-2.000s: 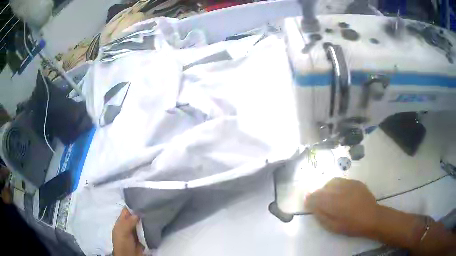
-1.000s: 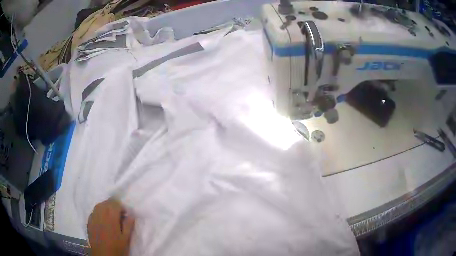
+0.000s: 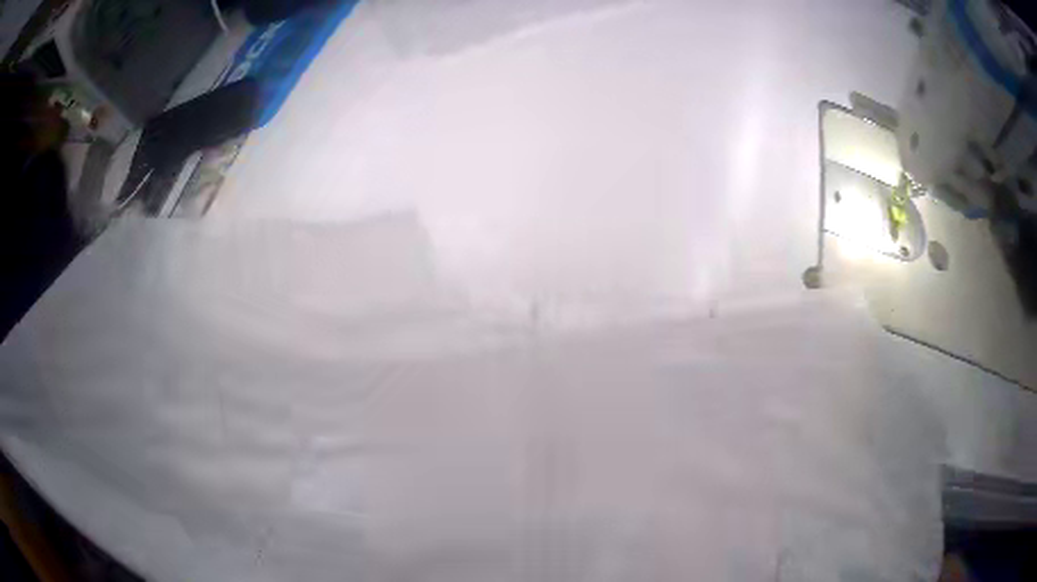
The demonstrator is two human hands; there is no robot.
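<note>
White fabric (image 3: 637, 421) lies spread wide across the front of the table, blurred and creased, with small dark marks along its upper fold. It reaches from the left table edge to just below the machine bed (image 3: 967, 307). The lit needle area (image 3: 898, 210) shows at the upper right, and the fabric is not under it. Neither of my hands can be made out. A skin-coloured strip at the lower left edge and a small patch at the bottom right corner are too cut off and blurred to identify.
The machine head (image 3: 978, 102) is cut off at the upper right. A dark flat object (image 3: 199, 119) and a blue strip with lettering (image 3: 301, 57) are at the upper left. A grey housing (image 3: 142, 46) stands beside them. The ruled edge strip (image 3: 989, 495) shows at the lower right.
The view has swung down and left, so the machine sits further right. The fabric has moved away from the needle and lies spread across the front. My left hand has left the picture.
</note>
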